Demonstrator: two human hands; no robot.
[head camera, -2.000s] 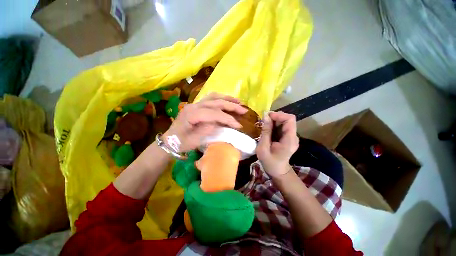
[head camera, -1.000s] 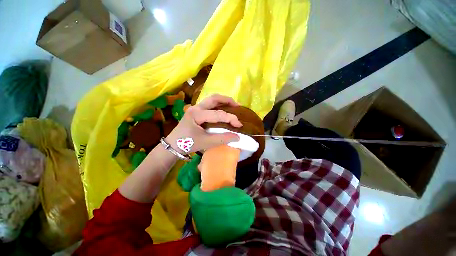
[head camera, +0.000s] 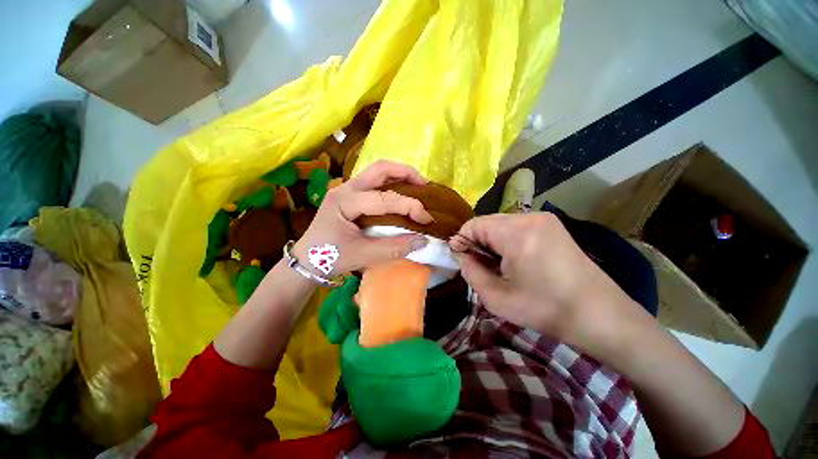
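Note:
The plush toy lies on the checked apron, its green head part (head camera: 400, 387) toward me and its orange middle (head camera: 393, 303) above it. The white trim (head camera: 434, 255) meets the brown base (head camera: 439, 204) at the far end. My left hand (head camera: 363, 215) grips the brown base and white trim, thumb on the trim. My right hand (head camera: 516, 260) is at the right end of the seam, fingertips pinched together on a thin dark thing, probably the needle. The thread cannot be made out.
A yellow sack (head camera: 170, 206) holding more toys (head camera: 260, 235) stands beyond and left of my lap. An open carton (head camera: 668, 260) with a small red item is at right. A closed-looking carton (head camera: 134, 67) is at upper left, with other sacks (head camera: 99, 332) at left.
My right hand was drawn far off to the lower right with the thread taut; it is now back at the seam. My left hand keeps its hold on the toy.

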